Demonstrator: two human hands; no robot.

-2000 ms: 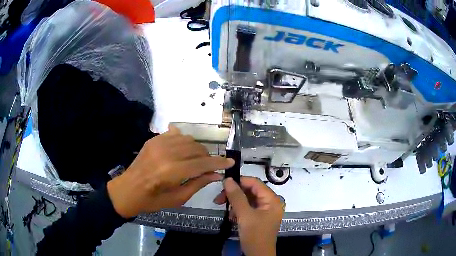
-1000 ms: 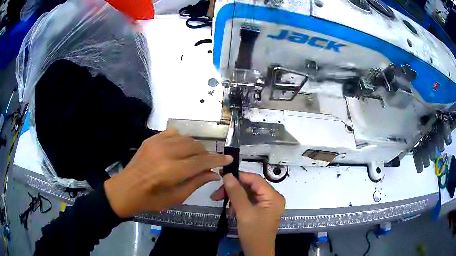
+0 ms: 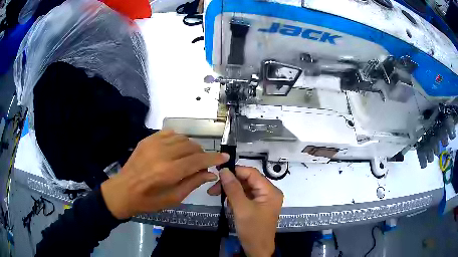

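Observation:
A narrow black fabric strip (image 3: 228, 150) runs from the end of the shiny strip guide (image 3: 229, 131) down over the table's front edge. My left hand (image 3: 163, 173) comes from the left, its fingertips on the strip just below the guide. My right hand (image 3: 251, 201) pinches the strip between thumb and fingers just below them. The presser foot and needle area (image 3: 234, 93) of the white coverstitch machine (image 3: 311, 60) is above the guide. Fabric under the foot cannot be made out.
A clear plastic bag (image 3: 100, 40) around a black heap (image 3: 85, 120) stands at the left. An orange-red thing (image 3: 131, 7) and black loops (image 3: 192, 19) are behind. Yellow-green handles (image 3: 445, 161) are at the far right. A measuring tape (image 3: 321, 218) runs along the front edge.
The machine and both hands appear slightly further left in the picture. Both hands keep nearly the same hold on the strip at the guide's end.

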